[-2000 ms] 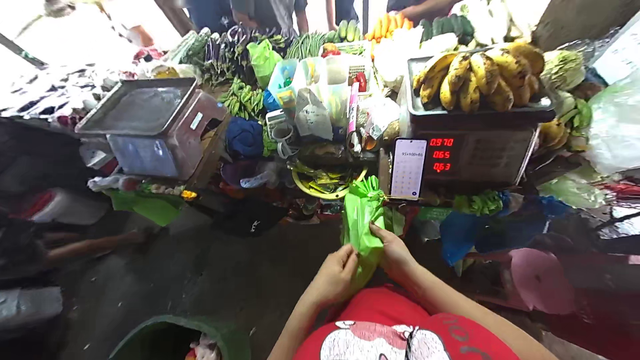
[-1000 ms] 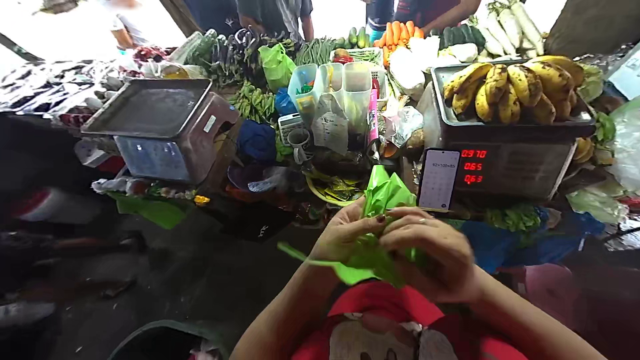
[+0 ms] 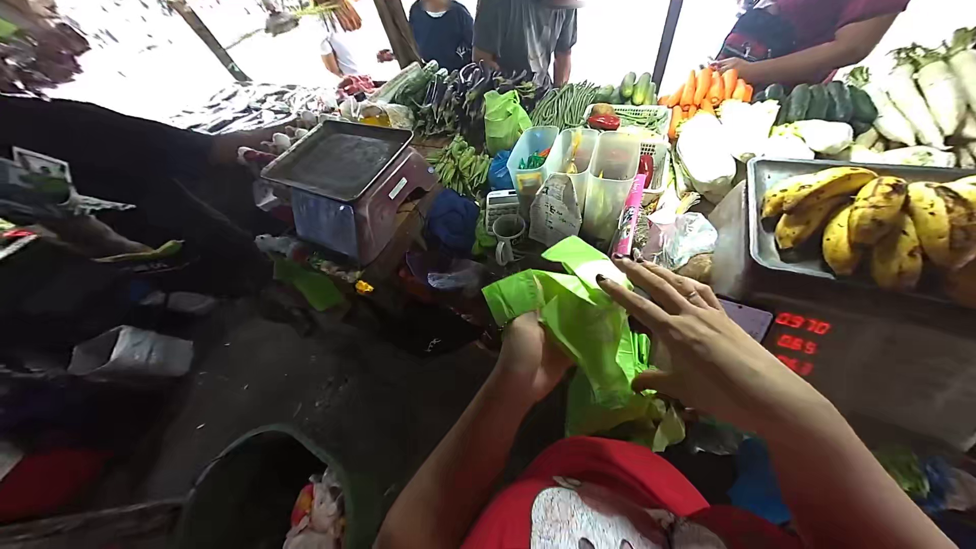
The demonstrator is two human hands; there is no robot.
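A green plastic bag (image 3: 587, 328) hangs in front of my red shirt, its top edges spread and crumpled. My left hand (image 3: 530, 354) grips the bag's left side, with part of the plastic over the fingers. Over the bag's right side is my right hand (image 3: 679, 328), its fingers extended and apart; whether the fingertips touch the plastic cannot be told. Just right of that hand, a phone (image 3: 747, 319) leans against a scale with a red lit display (image 3: 799, 339). A metal tray (image 3: 793, 263) on this scale holds spotted yellow bananas (image 3: 877, 221).
Clear plastic containers (image 3: 583, 171), a mug (image 3: 508, 238) and a calculator (image 3: 501, 204) stand beyond the bag. At left is another scale (image 3: 358, 191). Carrots (image 3: 705, 90), white radishes (image 3: 915, 99) and eggplants (image 3: 465, 95) line the back. A dark bin (image 3: 259, 480) stands lower left. People stand behind the stall.
The bag, gathered at its top two seconds ago, now has its top spread out. My right hand has moved from close beside my left to apart, with its fingers extended.
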